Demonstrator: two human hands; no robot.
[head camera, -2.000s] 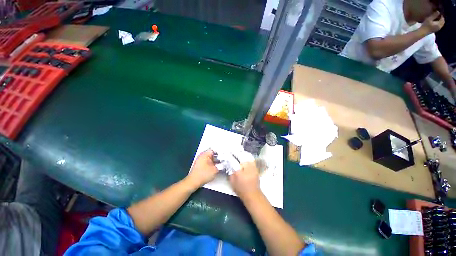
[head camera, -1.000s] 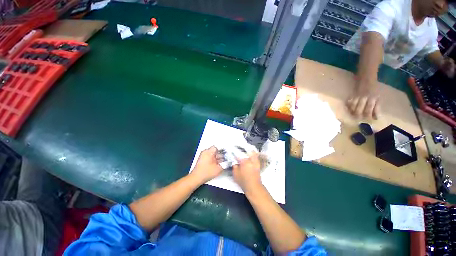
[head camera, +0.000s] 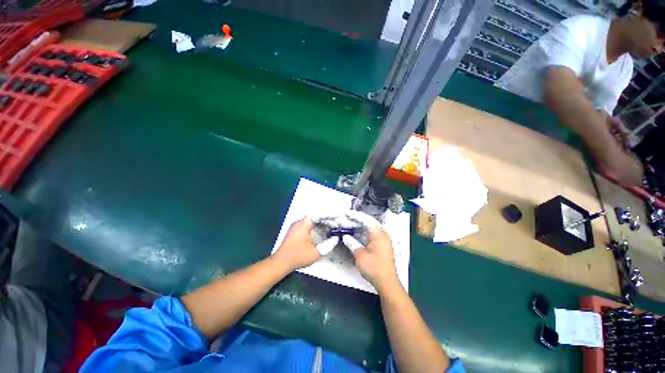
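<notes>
My left hand [head camera: 297, 246] and my right hand [head camera: 375, 255] are close together over the white paper sheet [head camera: 295, 207]. Both hold a crumpled white and greyish wiping cloth [head camera: 329, 223]. A small dark piece [head camera: 341, 232], possibly a watch case, shows between the fingertips, with cloth bunched around it. The thumbs look covered in white, by cloth or finger covers; I cannot tell which. The sheet has grey smudges below the hands.
A metal post [head camera: 415, 95] rises at the sheet's top edge, an orange-red box [head camera: 410, 162] behind it. White wipes [head camera: 453, 193], one dark piece [head camera: 512, 213] and a black cube holder [head camera: 564, 224] lie right. Red trays [head camera: 44, 109] stand far left. A person [head camera: 583, 80] sits across.
My hands have turned the cloth, and the dark piece now shows between them. One of two dark pieces on the brown board is gone. The other person's hand has withdrawn to the right.
</notes>
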